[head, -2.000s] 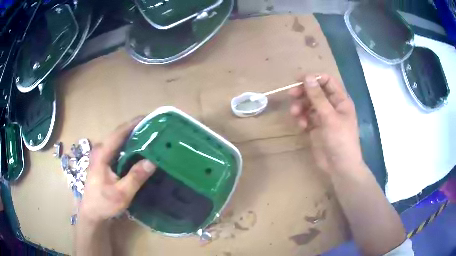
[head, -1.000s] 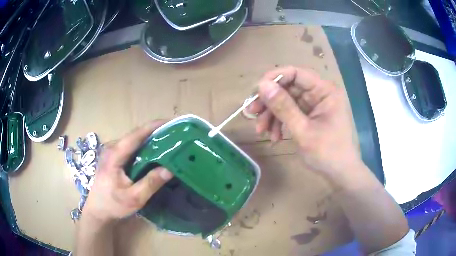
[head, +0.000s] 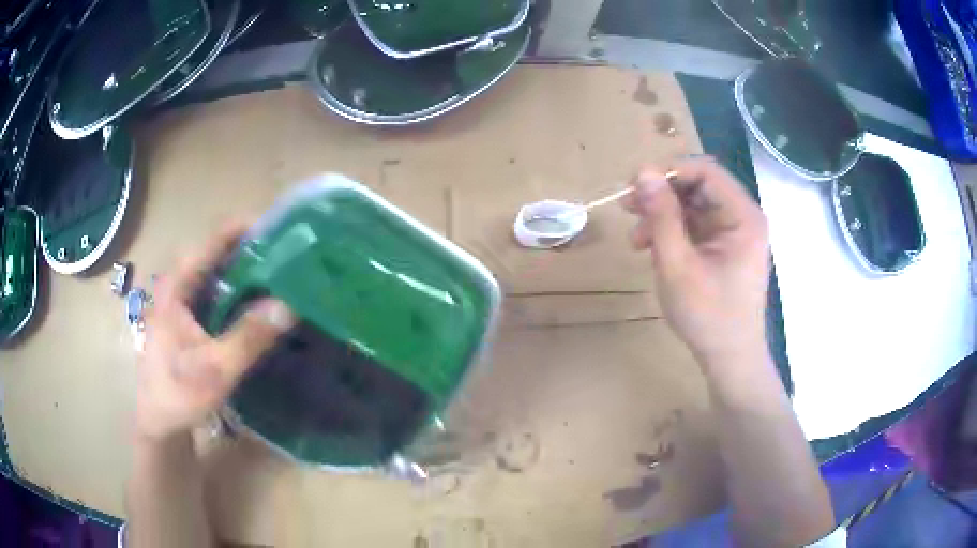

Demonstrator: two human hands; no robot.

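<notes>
My left hand [head: 204,353] holds a glossy green cover [head: 396,289] by its left side, thumb on the inner face, over the cardboard. The cover is blurred; it has a silver-white rim and a blackish panel. A shiny fitting [head: 407,468] shows at its lower rim. My right hand [head: 702,246] holds a thin white swab [head: 613,198] between thumb and fingers. The swab's far end is at a small white dish [head: 550,224]; whether its tip touches the liquid I cannot tell. A few loose silver fittings [head: 120,278] show beside my left hand, which hides others.
Brown cardboard [head: 579,375] covers the bench. Green covers stand at the left [head: 80,203] and the far side [head: 418,80]. Two covers [head: 884,214] lie at the right, on or over a white sheet [head: 857,353]. A blue bin [head: 943,75] is at the upper right.
My right hand has moved the swab from the held cover's upper rim back right to the dish. My left hand has shifted the cover left and up. The view has shifted slightly.
</notes>
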